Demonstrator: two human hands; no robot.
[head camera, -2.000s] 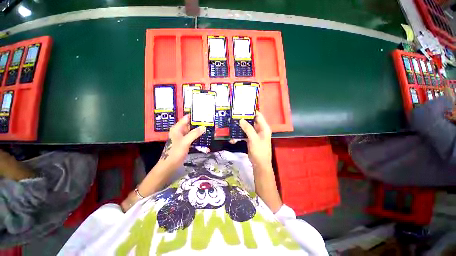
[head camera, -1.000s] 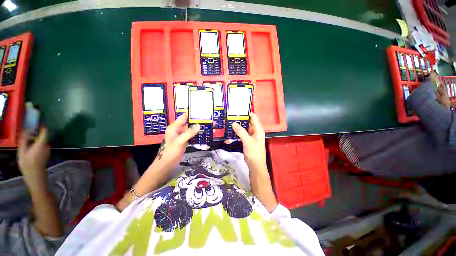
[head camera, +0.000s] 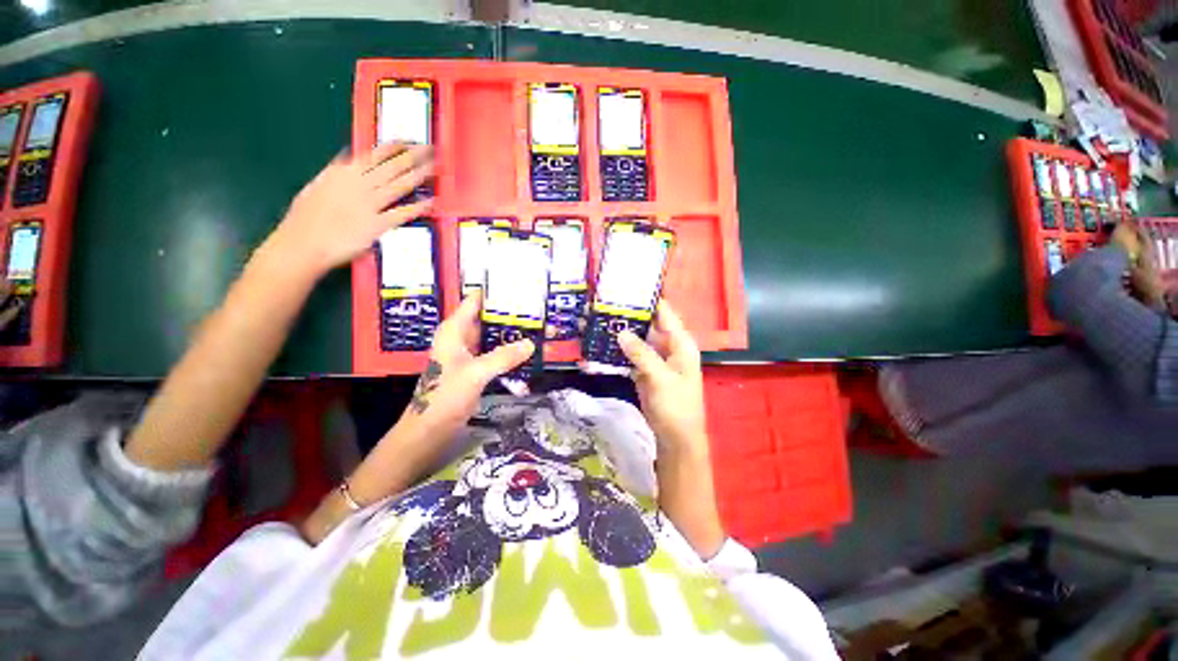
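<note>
My left hand (head camera: 468, 359) holds an upright keypad phone (head camera: 516, 276) with a lit white screen and yellow trim. My right hand (head camera: 665, 362) holds a second lit keypad phone (head camera: 630, 271), its top tilted a little right. Both phones are above the front edge of the red-orange slotted tray (head camera: 549, 72). The tray holds three phones in its back row, one (head camera: 404, 116) at the back left partly under another person's hand. Three phones lie in the front row, one of them (head camera: 410, 284) at the left end; the other two are partly hidden behind the phone in my left hand.
Another person's hand (head camera: 355, 207) reaches over the tray from the left. A tray of phones (head camera: 80, 129) stands at far left, another (head camera: 1021, 168) at far right beside a neighbour's sleeve (head camera: 1098, 304). A red plastic stool (head camera: 779, 452) is below the green bench (head camera: 853, 220).
The person at left has reached over the tray, and a phone now lies in its back-left pocket. The phone in my right hand has tilted right. My left hand still holds its phone.
</note>
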